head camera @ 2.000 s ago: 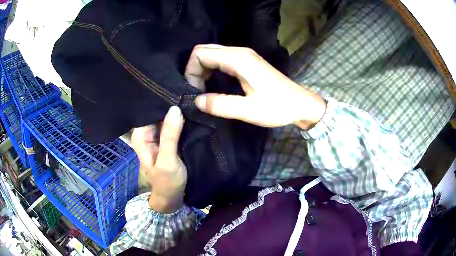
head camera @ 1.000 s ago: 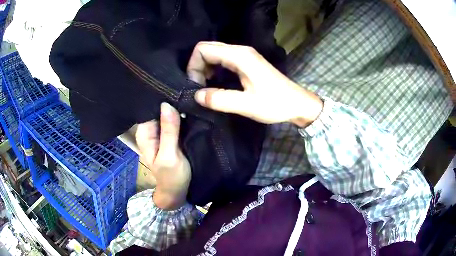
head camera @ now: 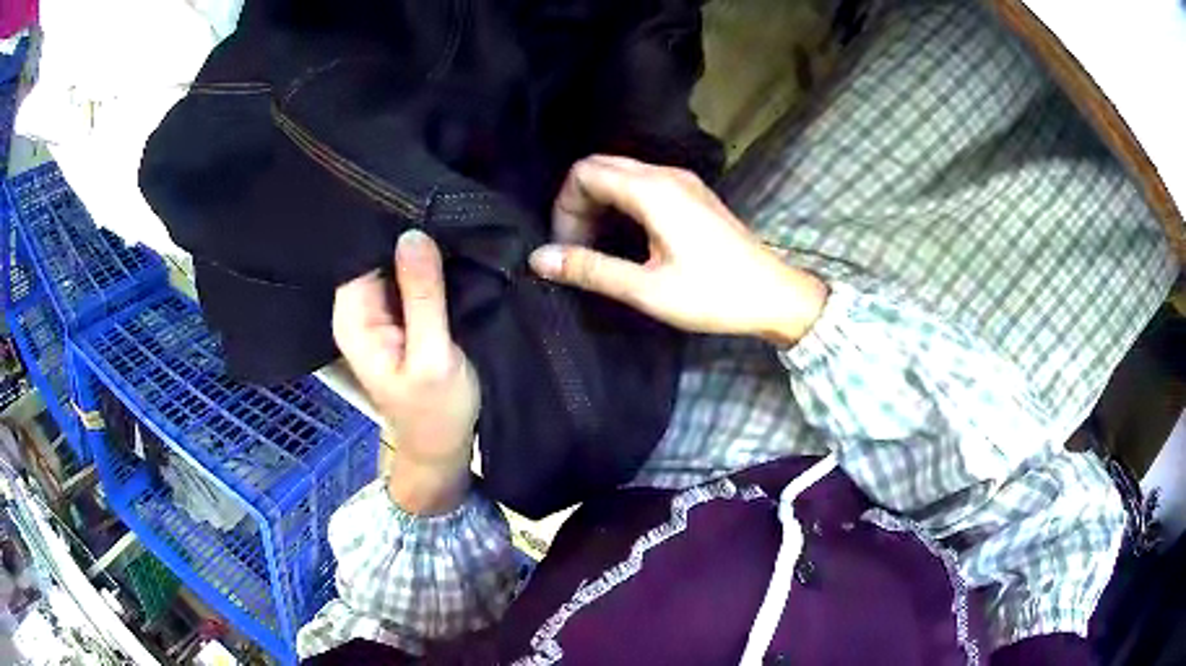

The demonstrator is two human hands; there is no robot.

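Observation:
The dark garment (head camera: 273,169) lies over my lap and is held up between both hands. Brown-orange topstitching (head camera: 341,159) runs along it to a crossing seam near my left thumb. My left hand (head camera: 410,351) pinches the cloth, thumb on top just below that seam, fingers partly behind the cloth. My right hand (head camera: 676,247) pinches the cloth farther right, thumb on top at a seam and index finger curled; its other fingertips are hidden. Dotted stitch lines (head camera: 566,358) run down the cloth below my right thumb.
Blue plastic baskets (head camera: 228,429) stand at the left, with pale material inside one. White cloth (head camera: 124,91) lies at the upper left. A checked apron (head camera: 962,195) covers my lap at the right. The curved brown table edge (head camera: 1099,111) is at the upper right.
My right hand has moved slightly down and right along the cloth, away from the crossing seam. My left thumb has moved up and left. The garment's seam has shifted up and left.

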